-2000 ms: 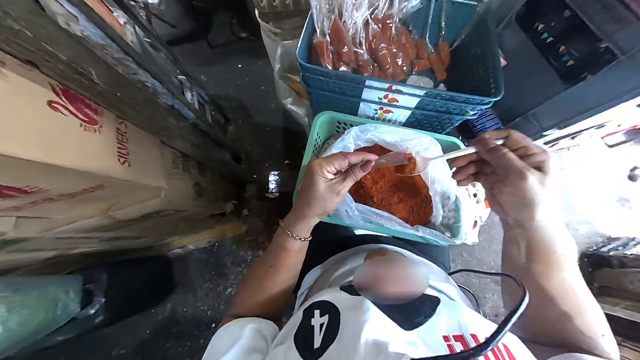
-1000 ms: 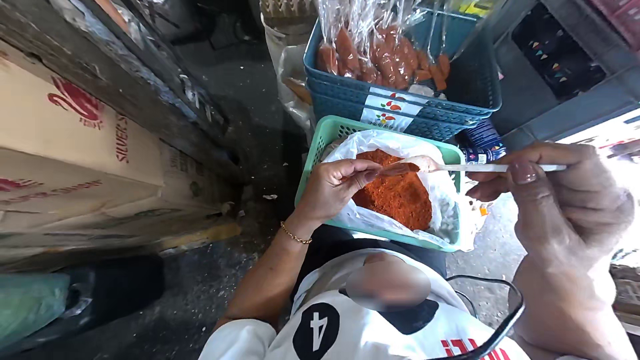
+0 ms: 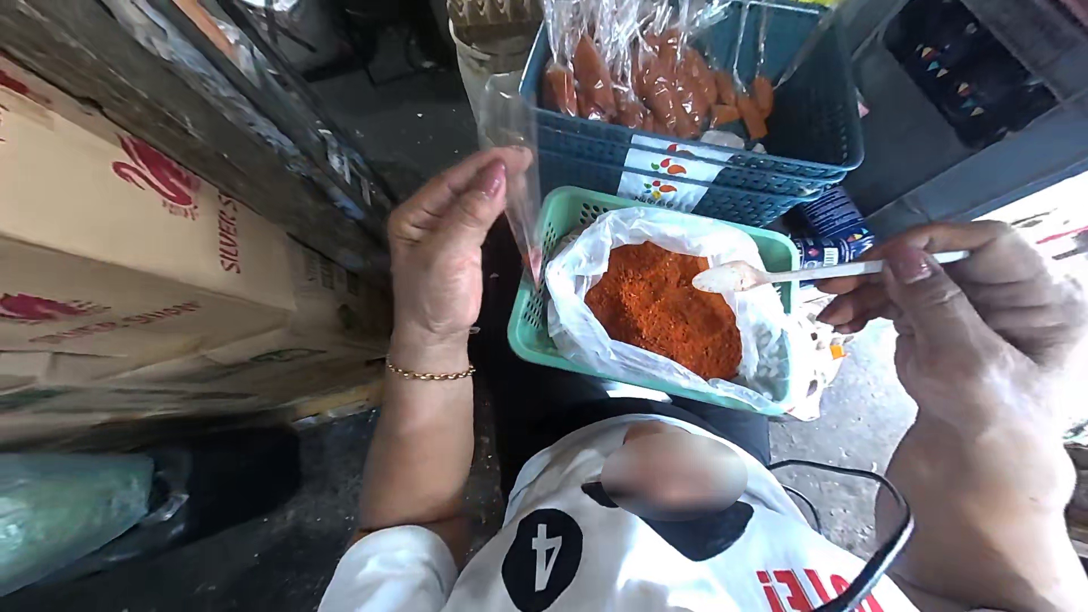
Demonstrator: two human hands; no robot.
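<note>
My left hand (image 3: 455, 229) pinches the upper part of a narrow clear plastic bag (image 3: 520, 178), which hangs left of the green basket with a little red powder in its tip. Between the thumb and fingers of my right hand (image 3: 960, 297) is the handle of a white plastic spoon (image 3: 739, 276). The spoon's bowl, dusted with red, is above the edge of a heap of red-orange powder (image 3: 667, 310). That powder lies in an open white plastic bag (image 3: 586, 331) inside a green plastic basket (image 3: 527, 340) in front of my body.
Stacked blue plastic baskets (image 3: 586, 140) hold filled clear bags of orange-brown stuff (image 3: 663, 81) behind the green basket. A dark blue printed packet (image 3: 829, 225) lies beside them. Cardboard boxes (image 3: 212, 280) stand at left, with a green plastic sack (image 3: 68, 510) below. A black cable (image 3: 892, 501) loops at lower right.
My left hand has moved left, off the powder to the basket's left side, and turned the bag so it hangs down. The spoon has moved away from the bag.
</note>
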